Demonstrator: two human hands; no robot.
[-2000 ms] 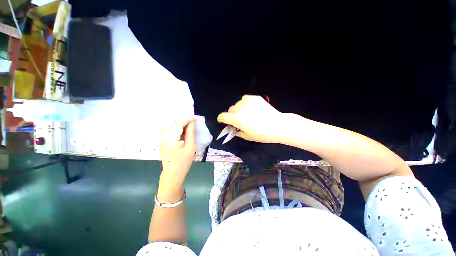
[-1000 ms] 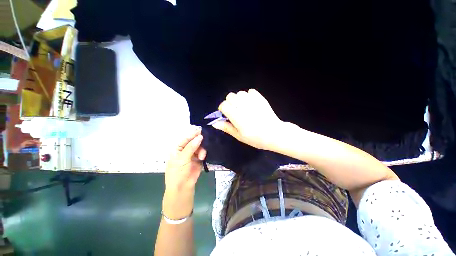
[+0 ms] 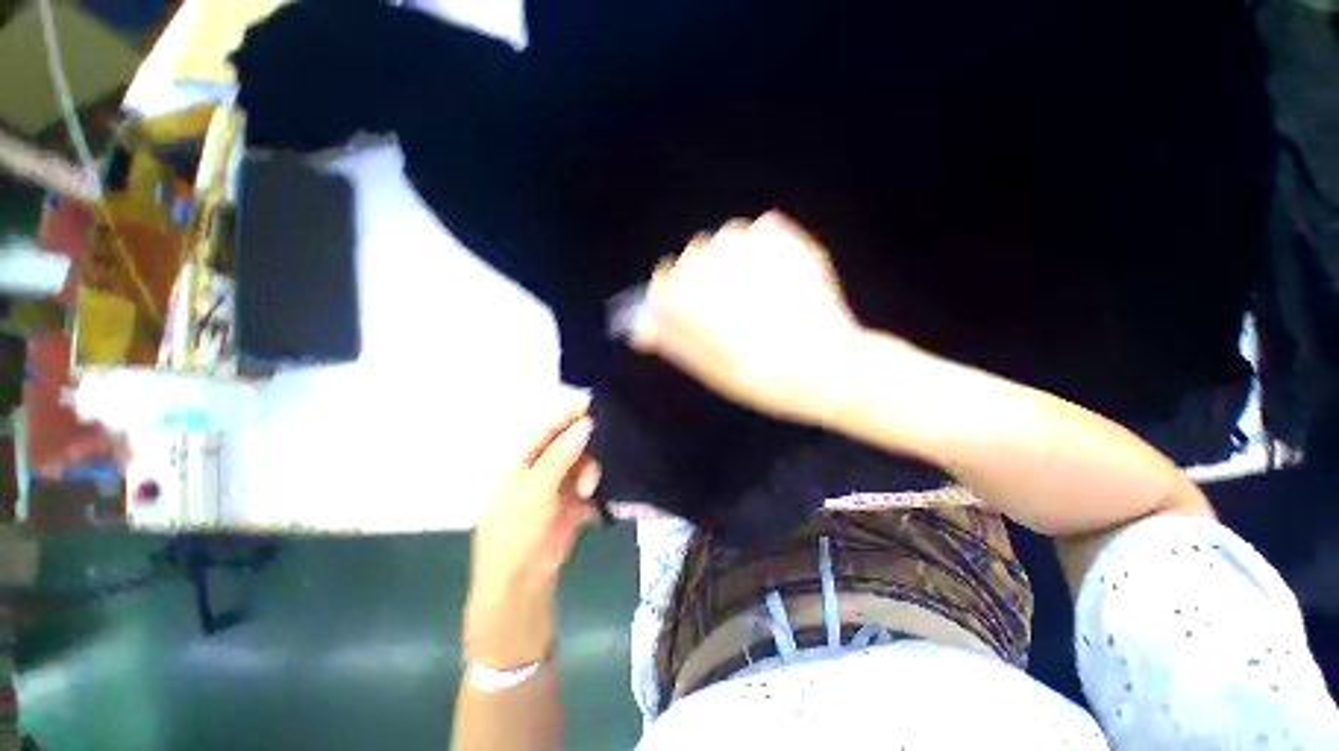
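Observation:
A large black garment (image 3: 911, 191) covers the middle and right of the white table, and a dark part of it hangs over the front edge. My left hand (image 3: 546, 477) pinches the garment's edge near the table's front, with a short black strip below the fingers. My right hand (image 3: 749, 301) is above the garment, further back and to the right, closed around thread snips (image 3: 629, 313). Only the blurred pale blades of the snips show. The handle is hidden in the palm.
A flat dark rectangle, like a phone (image 3: 297, 257), lies at the left of the white table (image 3: 426, 426). Beside it is a yellow-brown box (image 3: 213, 279). A small white device with a red button (image 3: 176, 477) is at the front left. More dark cloth (image 3: 1307, 279) is at the far right.
My right hand has moved back, away from the table's front edge, with the snips. My left hand has shifted slightly and keeps the garment's edge. The camera view has shifted, so the table appears lower.

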